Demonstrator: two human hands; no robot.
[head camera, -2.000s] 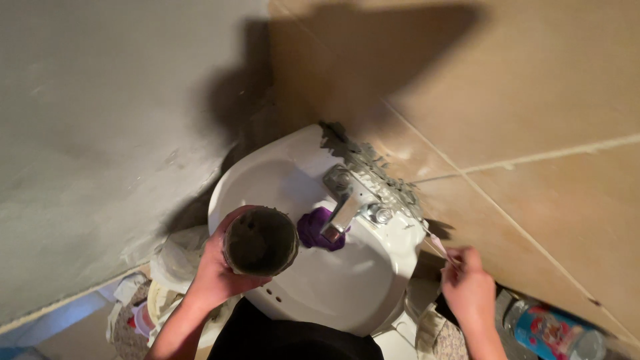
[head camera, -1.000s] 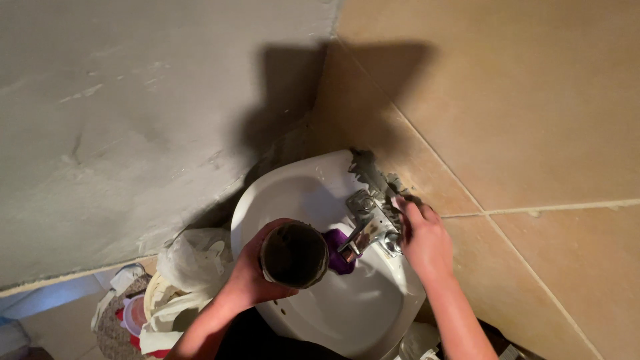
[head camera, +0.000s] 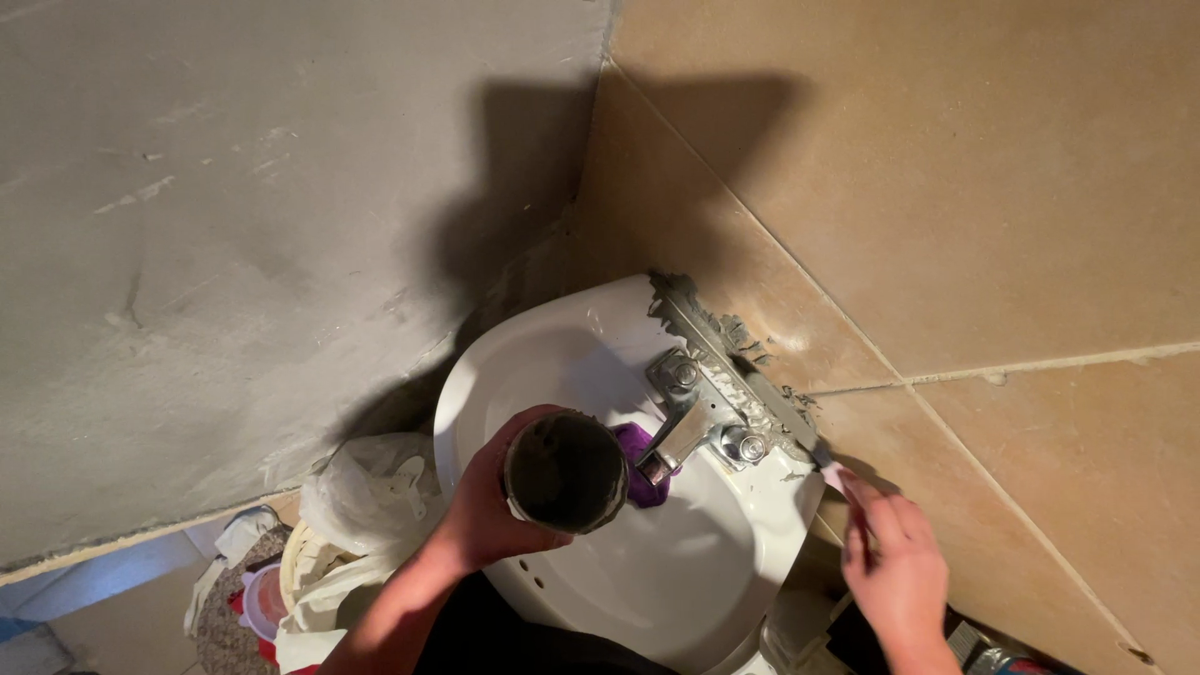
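My left hand (head camera: 487, 506) is wrapped round a round container (head camera: 565, 472) with grey residue on its rim, held over the white washbasin (head camera: 694, 572). In my right hand (head camera: 895, 553) is the pale handle of a flat, narrow tool (head camera: 783, 408), whose long blade lies along the seam between basin and tiled wall. Rough grey mortar (head camera: 689, 309) covers that seam behind the chrome faucet (head camera: 684, 431). A purple cloth-like thing (head camera: 642, 469) sits in the bowl under the spout, partly hidden by the container and the spout.
Beige tiles (head camera: 1012, 206) cover the right wall, and a bare grey wall (head camera: 234, 244) stands at left. A clear plastic bag (head camera: 370, 492), a pale bucket (head camera: 298, 558) and a small pink container (head camera: 264, 600) are at lower left. Dark objects (head camera: 858, 628) lie below the right hand.
Since a second ago, my right hand has moved from beside the faucet down and right to the basin's corner, and the tool's blade now shows along the seam. The left hand still holds the container.
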